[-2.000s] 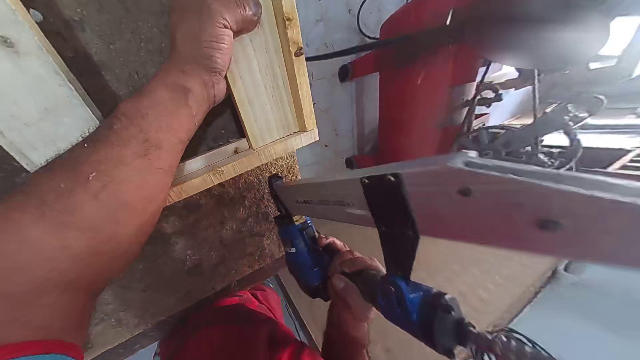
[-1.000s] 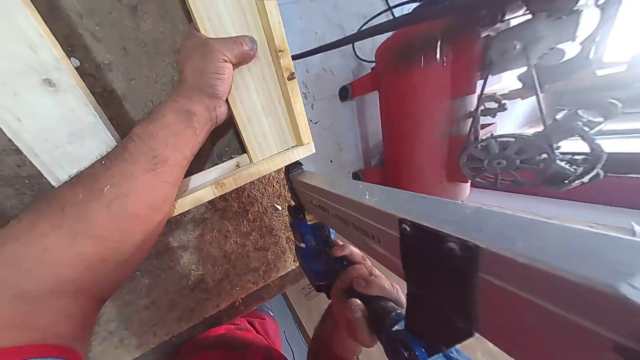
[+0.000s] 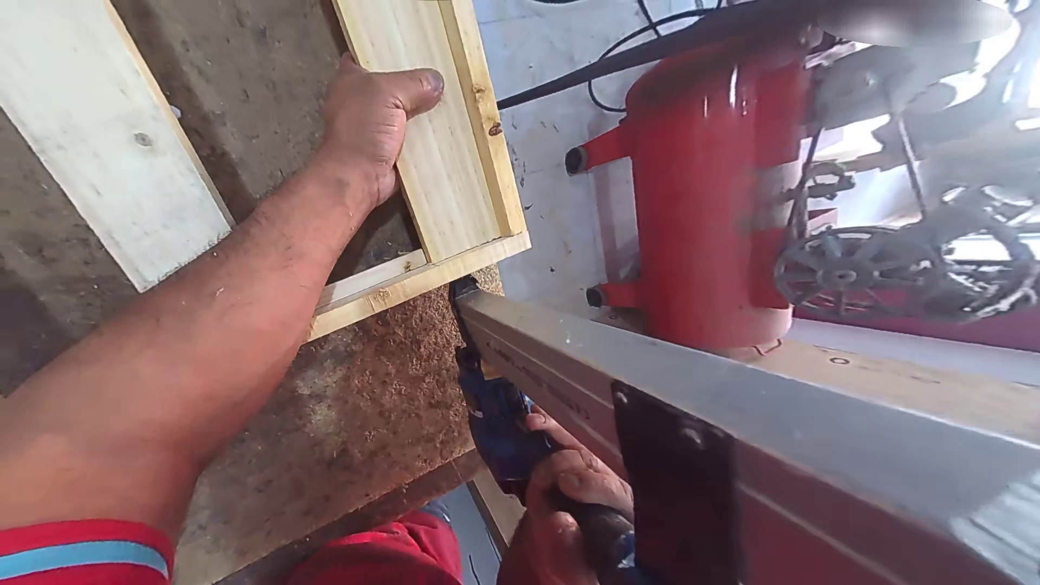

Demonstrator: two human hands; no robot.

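My left hand point(image 3: 374, 122) grips the inner edge of a board in a pale wooden frame point(image 3: 431, 146), thumb laid over its face. My right hand point(image 3: 573, 496) is closed around the dark handle of a blue power tool point(image 3: 504, 431), lower centre. The tool's front end points up toward the frame's lower corner. A long metal beam point(image 3: 601, 341) runs from that corner to the lower right, over part of the tool. Whether the tool touches the wood is hidden.
The frame lies on a stained worktop point(image 3: 341, 406) strewn with sawdust. A wider whitish board point(image 3: 106, 130) is at the left. Beyond the worktop, right, stands a red air compressor tank point(image 3: 707, 195) with a spoked wheel point(image 3: 841, 276). A black hose point(image 3: 569, 81) crosses behind the frame.
The metal beam has swung lower at its right end, and its upper face shows more. My left hand has stayed gripping the frame, and my right hand still holds the tool.
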